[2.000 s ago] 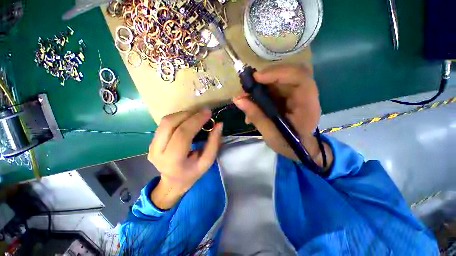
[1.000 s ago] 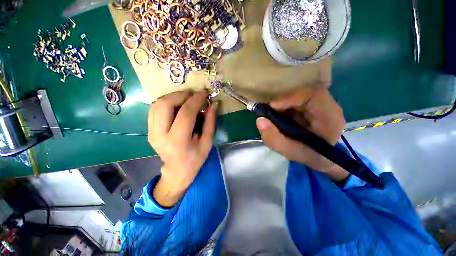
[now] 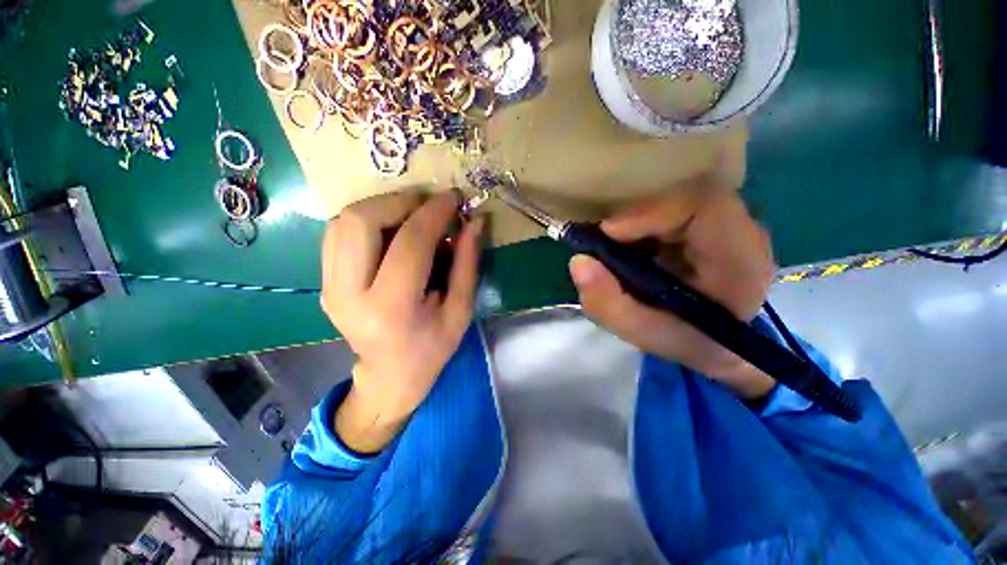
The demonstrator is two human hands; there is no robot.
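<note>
My right hand [image 3: 690,281] is closed around the black handle of the soldering iron [image 3: 707,315]. The iron's metal tip points left to small metal terminals [image 3: 483,182] on the tan board [image 3: 585,166]. My left hand [image 3: 398,292] rests at the board's near edge, with thumb and fingertips close together on a small part [image 3: 473,205] beside the tip. The fingers hide most of this part. A heap of copper and tan rings [image 3: 414,50] lies on the board beyond my hands. A thin solder wire [image 3: 221,284] runs from the left toward my left hand.
A solder spool on a bracket [image 3: 83,248] stands at the left. Small components [image 3: 119,99] and a few rings [image 3: 235,199] lie on the green mat. A white tub of silver shavings [image 3: 773,66] stands beyond my right hand. A thin silver tool [image 3: 935,72] lies far right.
My left hand has moved up to the board's edge with its fingers closer together. The iron's tip has come down from the heap's white disc to the small terminals. The view has shifted slightly.
</note>
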